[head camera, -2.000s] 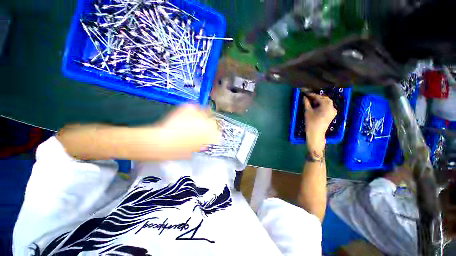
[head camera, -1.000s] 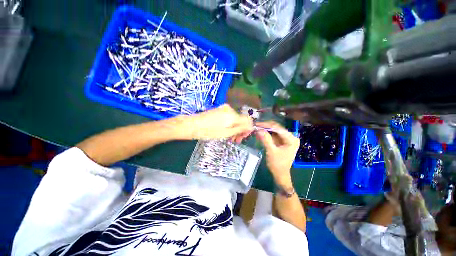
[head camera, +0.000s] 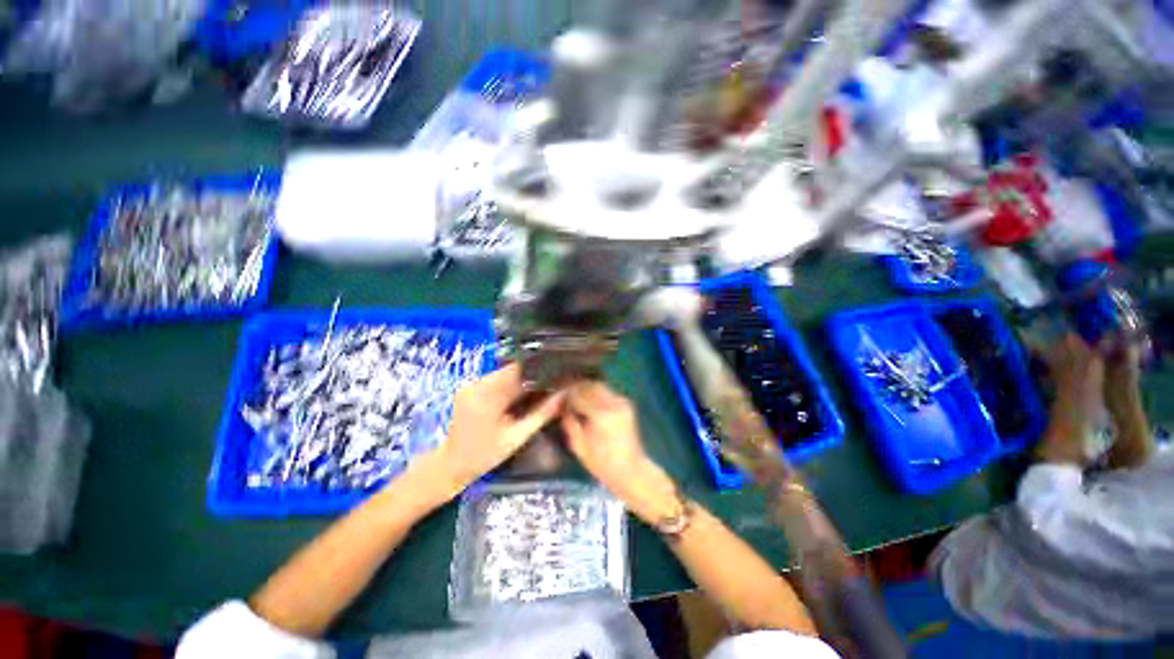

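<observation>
The hand press (head camera: 573, 290) stands in the middle, blurred, with its dark lower part over the work spot. My left hand (head camera: 493, 418) and my right hand (head camera: 603, 435) meet just below it, fingertips close together. Any small part between the fingers is too blurred or hidden to see. The clear plastic box (head camera: 624, 554) of aligned rods lies at the table edge below my hands. The blue tray of rods (head camera: 228, 451) is left of my left hand. The blue tray of dark rings (head camera: 824, 418) is to the right.
The press lever (head camera: 734, 412) slants down past my right forearm. Another blue tray of rods (head camera: 80, 303) and a white box (head camera: 358, 200) stand farther back. A smaller blue tray (head camera: 933, 457) holds few silvery parts. Another person's hands (head camera: 1088, 386) are at far right.
The view has turned and risen, showing more of the bench. My hands, together one second ago at a thin rod, are now directly below the press. The lever appears closer to my right arm.
</observation>
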